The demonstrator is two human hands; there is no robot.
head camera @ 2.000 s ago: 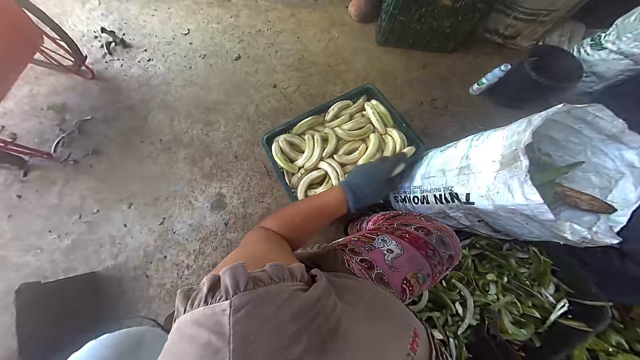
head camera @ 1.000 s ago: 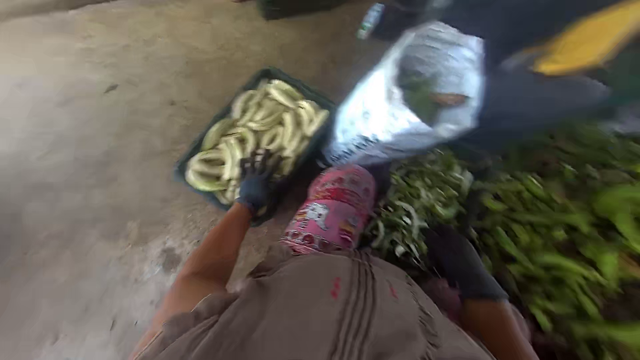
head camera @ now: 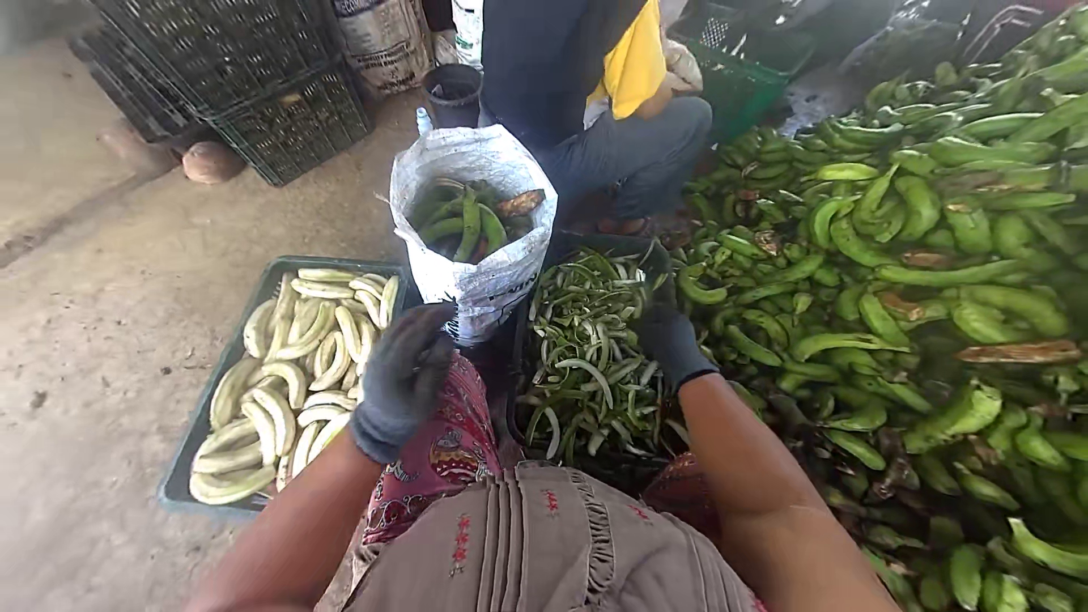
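Note:
My left hand (head camera: 404,374), in a grey glove, is raised over my knee, between the crate of peeled bananas and the white sack; nothing shows in it, and its fingers are partly blurred. The dark green crate (head camera: 180,442) holds peeled pale bananas (head camera: 327,340). My right hand (head camera: 671,336), also gloved, rests at the right side of a black crate (head camera: 518,374) full of green peels (head camera: 595,365); its fingertips are hidden in shadow. A white woven sack (head camera: 476,289) stands upright between the crates, with green bananas (head camera: 467,221) inside.
Heaped green bananas (head camera: 935,280) cover the right side. A person (head camera: 586,127) in dark clothes crouches behind the sack. Stacked black crates (head camera: 289,119), a round brown object (head camera: 211,161) and a black bucket (head camera: 453,93) stand at the back. A green crate (head camera: 748,85) lies beyond the person.
My left hand has left the peeled bananas and is now raised near the sack. The view has swung toward the green heap on the right.

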